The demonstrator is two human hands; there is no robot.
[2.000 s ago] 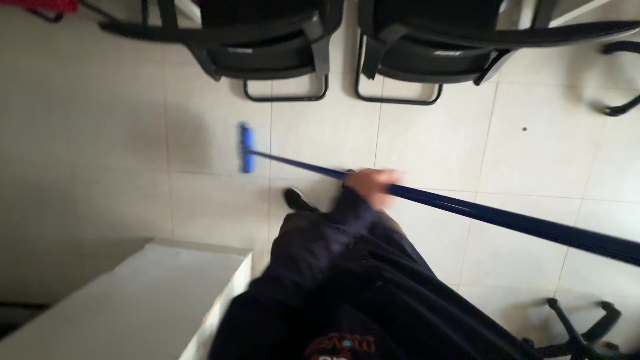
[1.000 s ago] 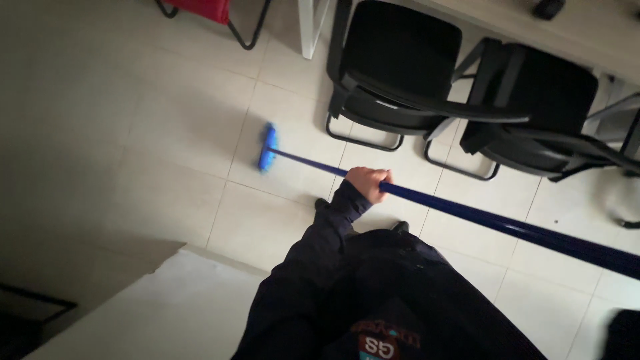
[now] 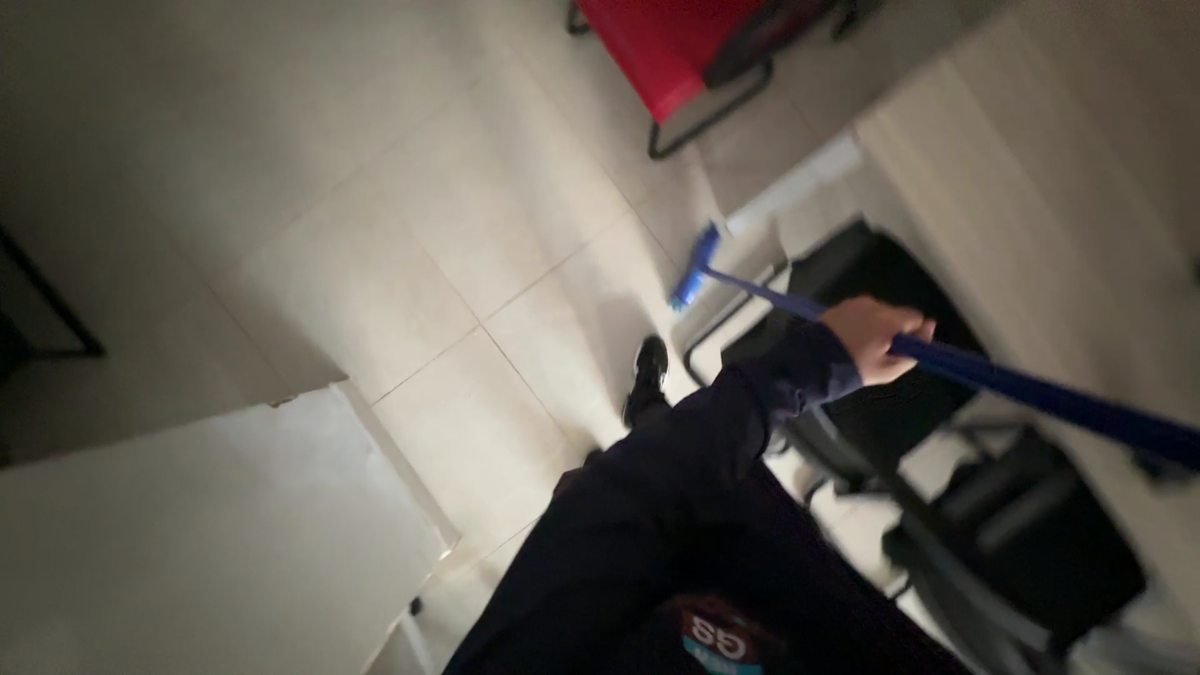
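My left hand [image 3: 872,337], in a dark sleeve, is closed around the blue pole [image 3: 1050,394] of a long-handled floor brush or broom. The pole runs from the right edge of the view, through my fist, down to a narrow blue head [image 3: 696,267]. That head lies at the pale tiled floor, near the metal base of a black chair and beyond my black shoe [image 3: 649,370]. Blur hides whether the head has bristles or another edge. My right hand is out of view.
Two black chairs [image 3: 872,272] [image 3: 1031,534] stand at a wood-look table [image 3: 1059,141] on the right. A red chair [image 3: 656,56] is at the top. A white-topped piece of furniture [image 3: 206,525] fills the lower left, and a dark metal frame [image 3: 56,352] stands at the left edge.
The view has swung strongly, bringing the red chair and table further in. The blue head now lies close to the black chair's base; one second ago it was over more open floor. My left hand still grips the pole.
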